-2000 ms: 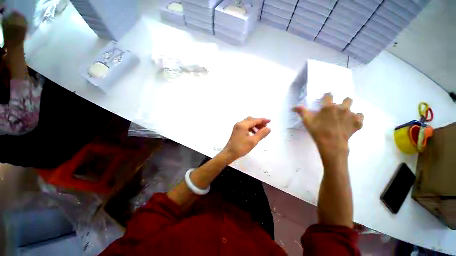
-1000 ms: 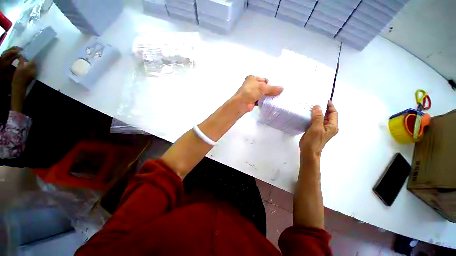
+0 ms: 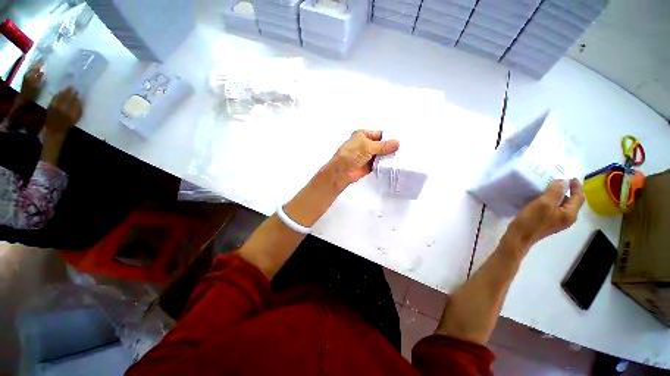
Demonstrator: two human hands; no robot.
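My left hand (image 3: 358, 156) grips the left edge of a white, thin-layered stack (image 3: 402, 181) on the table in front of me. Glare washes out its top, so its full outline cannot be told. My right hand (image 3: 547, 213) is to the right, with its fingertips on the near right side of a white block (image 3: 530, 165). The block stands tilted by the table seam, apart from the left stack, and has faint print or marks on its right face.
White table (image 3: 441, 250); clear plastic packs (image 3: 257, 92) left of centre; tray with round white item (image 3: 154, 103); rows of white stacks (image 3: 470, 26) at the back; scissors (image 3: 629, 158), yellow roll (image 3: 604, 194), phone (image 3: 590, 269), brown carton (image 3: 646, 250) right. Another person's hands (image 3: 65, 110) far left.
One second ago both hands held one white layered stack. Now my right hand has moved right with a white block, while my left hand stays at the part near the centre.
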